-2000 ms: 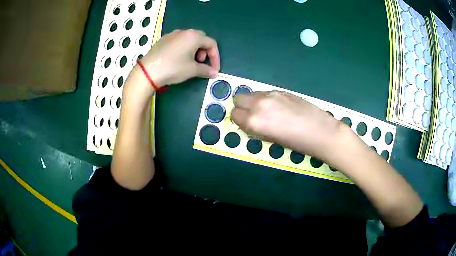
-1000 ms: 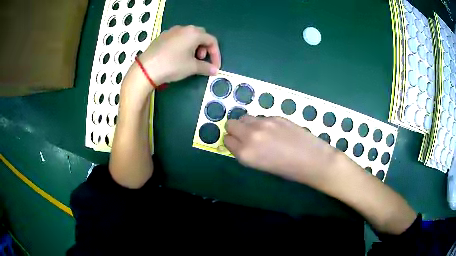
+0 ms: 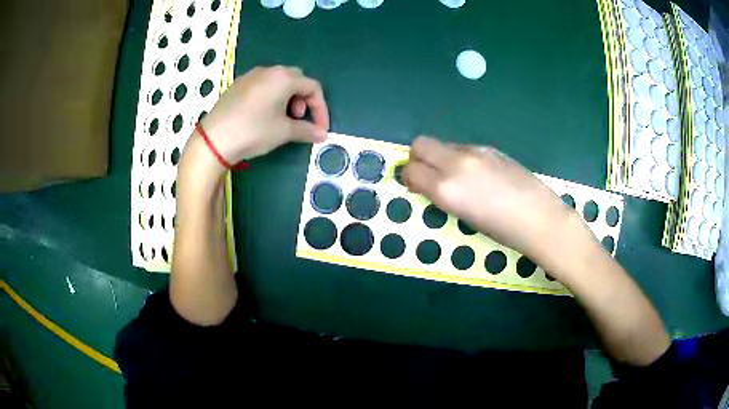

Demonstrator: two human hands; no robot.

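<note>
The die-cut holder sheet (image 3: 412, 272) lies in front of me, three rows of dark round holes with a yellow lower edge. The six holes at its left end look wider, several with a shiny rim. My left hand (image 3: 276, 112), with a red string at the wrist, pinches the sheet's top left corner between thumb and finger. My right hand (image 3: 472, 180) is over the top row near the third hole. Its fingertips are together, slightly blurred, with a bit of yellow by them; whether they grip a ring I cannot tell.
A stack of empty sheets (image 3: 166, 106) stands left, beside a brown cardboard box (image 3: 56, 88). A loose disc (image 3: 471, 64) lies beyond the sheet, with several more discs (image 3: 299, 6) at the top edge. Stacks of filled sheets (image 3: 651, 104) stand right, with clear plastic at the far right edge.
My right hand has moved from the lower second column up to the top of the third column. The second column's bottom hole now shows, looking wider. The view has shifted slightly.
</note>
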